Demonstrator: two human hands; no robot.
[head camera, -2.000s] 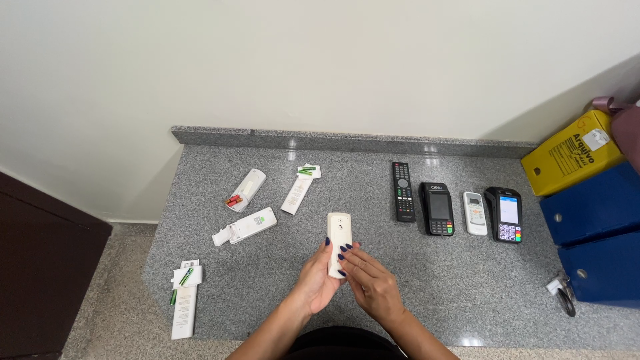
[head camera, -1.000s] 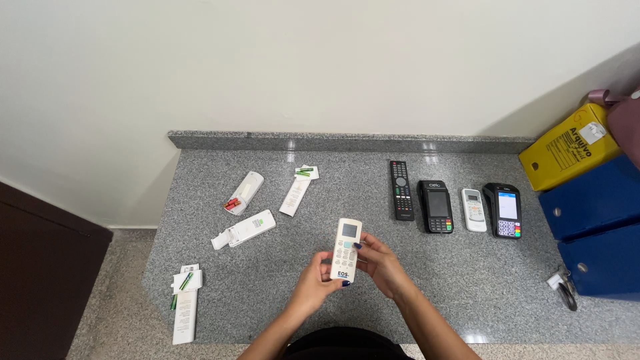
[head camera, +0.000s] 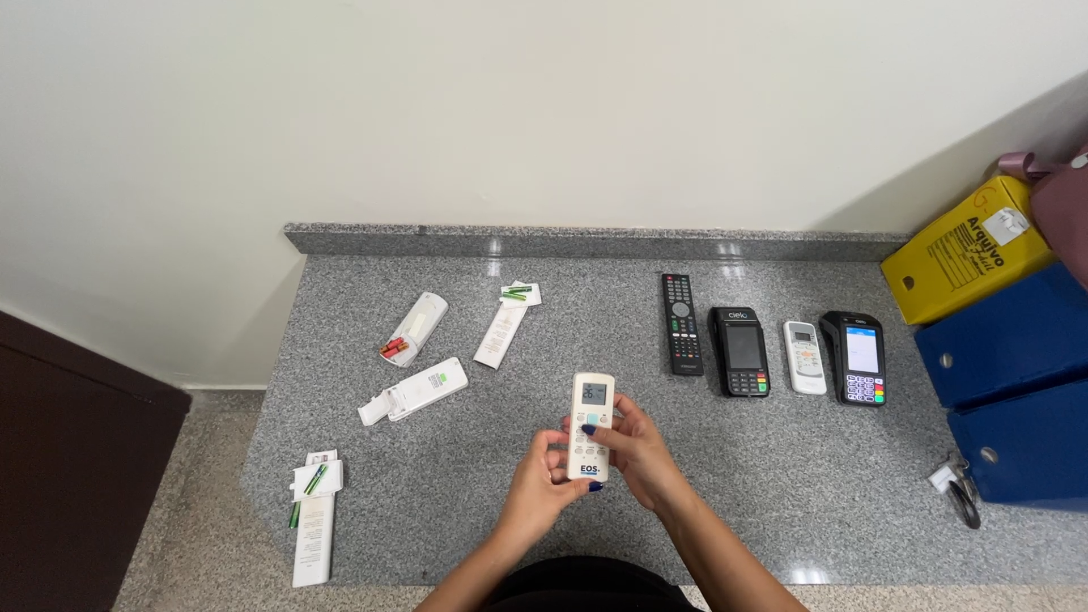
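A white EOS remote control (head camera: 592, 408) is held upright, buttons facing up, its small display lit with digits. My left hand (head camera: 544, 484) grips its lower left side, the thumb at the bottom edge. My right hand (head camera: 633, 446) holds its right side, with the thumb over the buttons. Left of them lie a white remote with red batteries (head camera: 416, 327), a face-down white remote with its cover off the end (head camera: 429, 388), and another with green batteries on a loose cover (head camera: 501, 333). One more face-down remote (head camera: 313, 544) with green batteries lies at the counter's left edge.
On the grey granite counter (head camera: 459, 527), a black remote (head camera: 682, 323), two card terminals (head camera: 739, 353) and a small white remote (head camera: 804, 357) stand in a row at right. Beyond are a yellow file box (head camera: 969, 251), blue binders (head camera: 1020, 336) and keys (head camera: 956, 489).
The remote in my hands was face-down two seconds ago and now shows its buttons. Its display is now lit with digits, and my right thumb has moved onto the buttons.
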